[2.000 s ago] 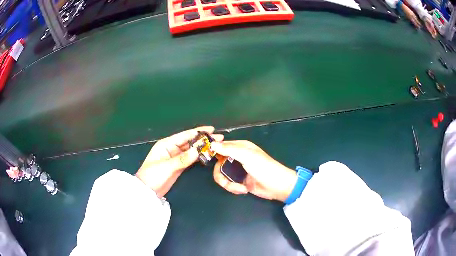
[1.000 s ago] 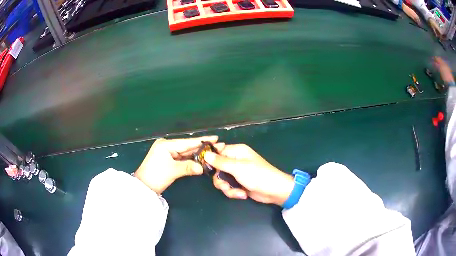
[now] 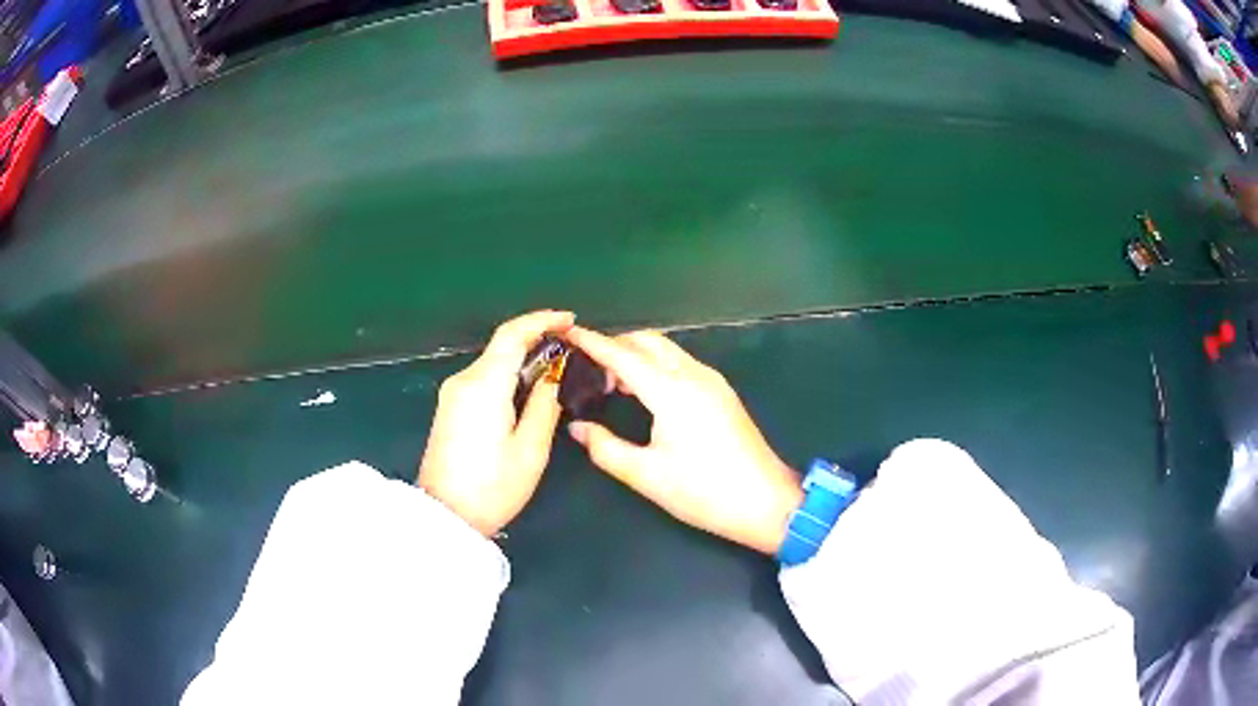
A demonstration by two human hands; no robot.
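A small watch case (image 3: 541, 361), dark-rimmed with gold-yellow and silver inside, is held tilted between the fingers of my left hand (image 3: 483, 435). A flat black display module (image 3: 584, 386) stands close beside it on the right, at the fingertips of my right hand (image 3: 690, 441). My right thumb and index finger are curved around the display, with a gap between them. The two parts are close together above the green mat. Fingers hide the case's lower part, and I cannot tell how the two parts join.
An orange-red tray (image 3: 662, 31) with dark units is at the far side. Clear round pieces (image 3: 122, 455) lie at left. A slim dark tool (image 3: 1160, 414), red pieces (image 3: 1218, 341) and a small assembly (image 3: 1142, 248) lie at right. Part of another person's hand (image 3: 1242, 200) shows at the right edge.
Both hands have moved slightly up. The display has swung up beside the case, and my right hand's grip has opened wider. The other person's hand at right has mostly left the picture.
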